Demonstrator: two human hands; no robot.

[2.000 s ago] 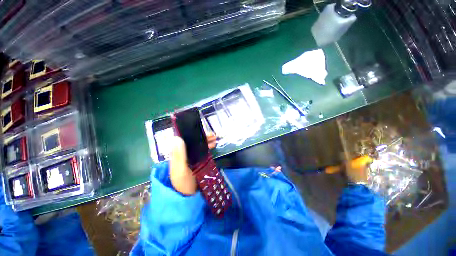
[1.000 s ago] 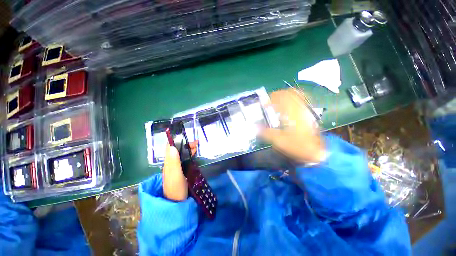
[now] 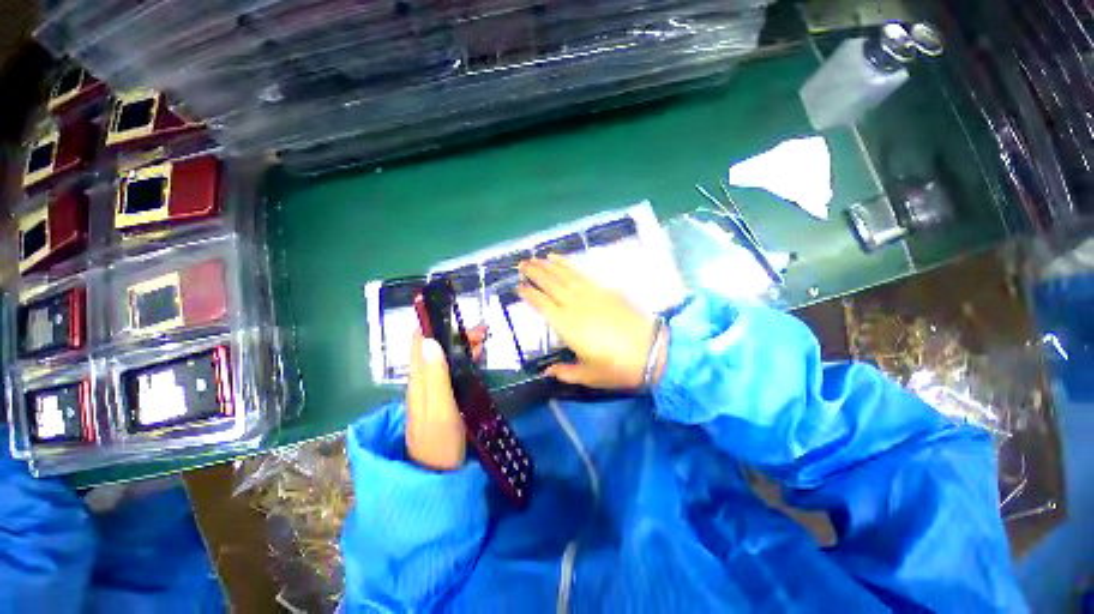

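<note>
My left hand (image 3: 434, 402) holds an opened dark red flip phone (image 3: 479, 414), its keypad half towards me and its upper half tilted, seen nearly edge-on. A pale lens sheet (image 3: 400, 367) with a row of black glossy windows lies on the green mat behind the phone. My right hand (image 3: 590, 321) is over the middle of the sheet with fingers spread. Its thumb is near a dark edge, and I cannot tell whether it grips a window.
A clear blister tray (image 3: 258, 420) with red phones is at left. Stacked trays (image 3: 480, 72) stand behind. Tweezers (image 3: 741, 232), film scraps, a white cloth (image 3: 786, 174) and a solvent bottle (image 3: 847, 86) are at right. Bins of film waste (image 3: 924, 348) lie below the edge.
My right hand has come from the scrap bin, where it was at a yellow-orange handle, leftwards over the sheet. The phone in my left hand has turned more edge-on.
</note>
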